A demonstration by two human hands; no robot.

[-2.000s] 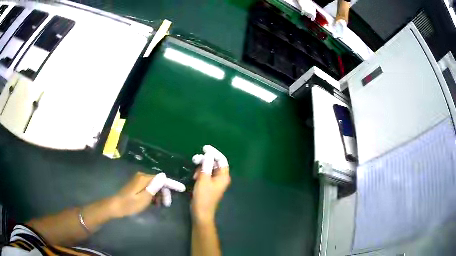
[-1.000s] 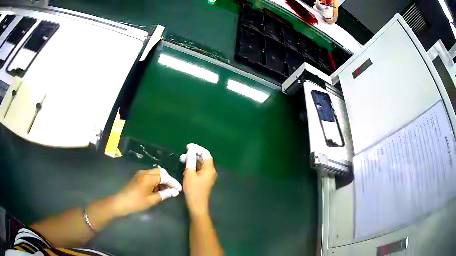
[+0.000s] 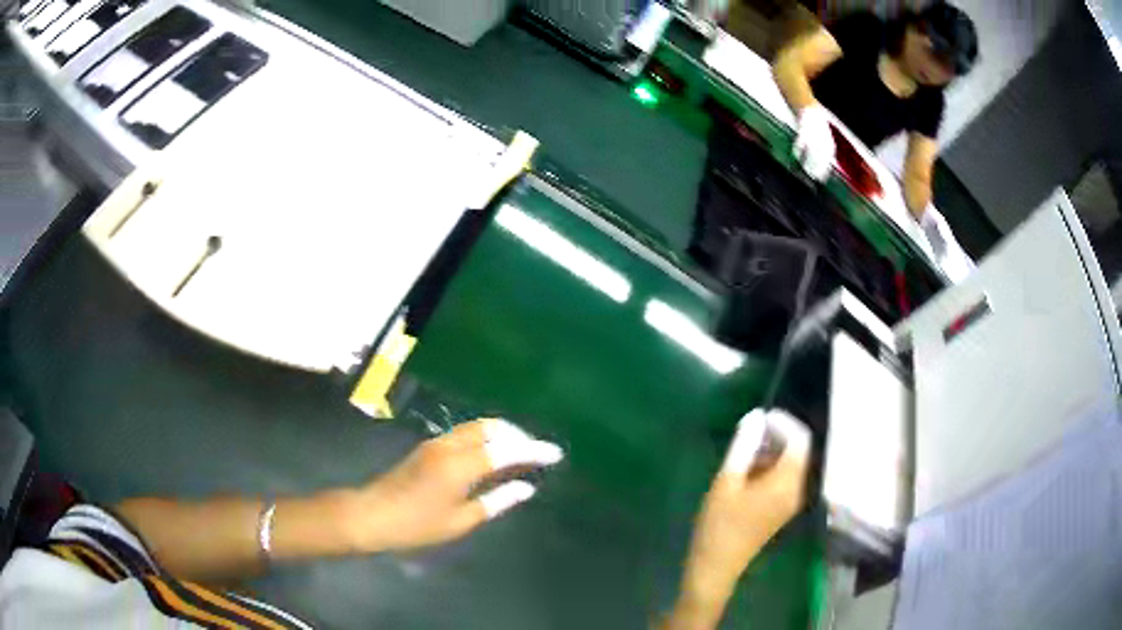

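Note:
My left hand [image 3: 449, 486], with white finger cots, is above the dark green mat [image 3: 529, 320], right of the yellow tape. Its thumb and fingers are apart; a dark area between them is too blurred to identify. My right hand [image 3: 751, 486], also with white finger cots, is near the side slot [image 3: 866, 431]. Its fingers are closed at the lower end of a blurred dark phone frame [image 3: 765, 289], which extends up and away from the hand. The frame's lower part is hard to make out. The white strip of the slot shows no phone part.
The white belt [image 3: 295, 209] at left carries several phone frames [image 3: 194, 89] at its far end. Yellow tape [image 3: 385, 372] marks its corner. A black tray [image 3: 800, 197] lies beyond the mat. A person [image 3: 880, 86] works opposite. A light grey cabinet [image 3: 1015, 332] stands at right.
My hands have moved apart, the right one far to the right. The phone part has left the side slot, and a dark frame now shows at my right hand. The view has shifted; the person opposite shows more.

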